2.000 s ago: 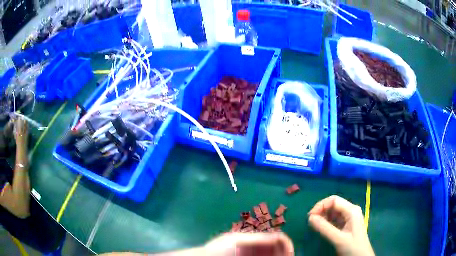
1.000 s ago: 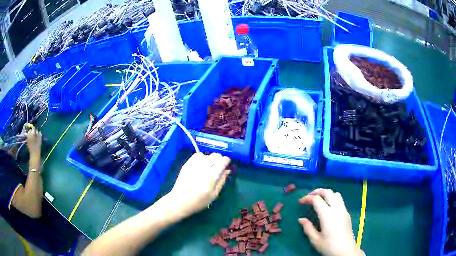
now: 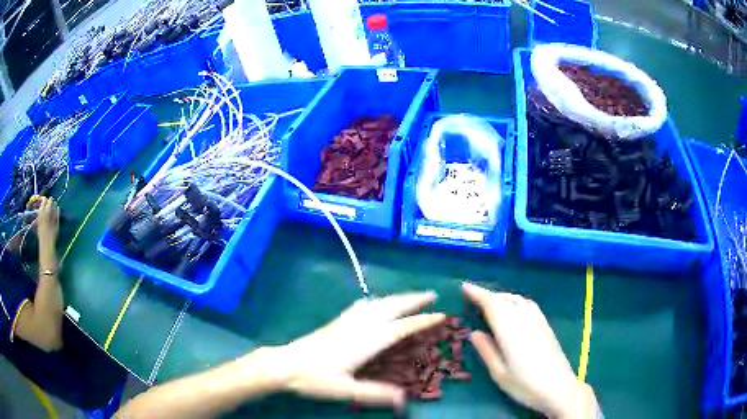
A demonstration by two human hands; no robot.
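A loose pile of small red-brown connector parts [image 3: 422, 364] lies on the green bench at the bottom centre. My left hand [image 3: 348, 348] is spread over the left side of the pile, fingers apart, hiding part of it. My right hand [image 3: 520, 348] is at the right edge of the pile, thumb and fingers apart. Neither hand shows a part gripped. More red-brown parts [image 3: 360, 155] fill a blue bin behind the pile.
Wire leads with black ends [image 3: 196, 204] fill the left bin; one white lead [image 3: 328, 213] hangs over the bench. A narrow bin holds white parts [image 3: 459, 192]. The large bin holds black housings [image 3: 598, 184] and a bag [image 3: 606, 90]. A person's arm [image 3: 45, 278] is at left.
My left hand has moved from beside the bins down and right onto the pile. The loose part lying above the pile no longer shows apart. The view has shifted slightly.
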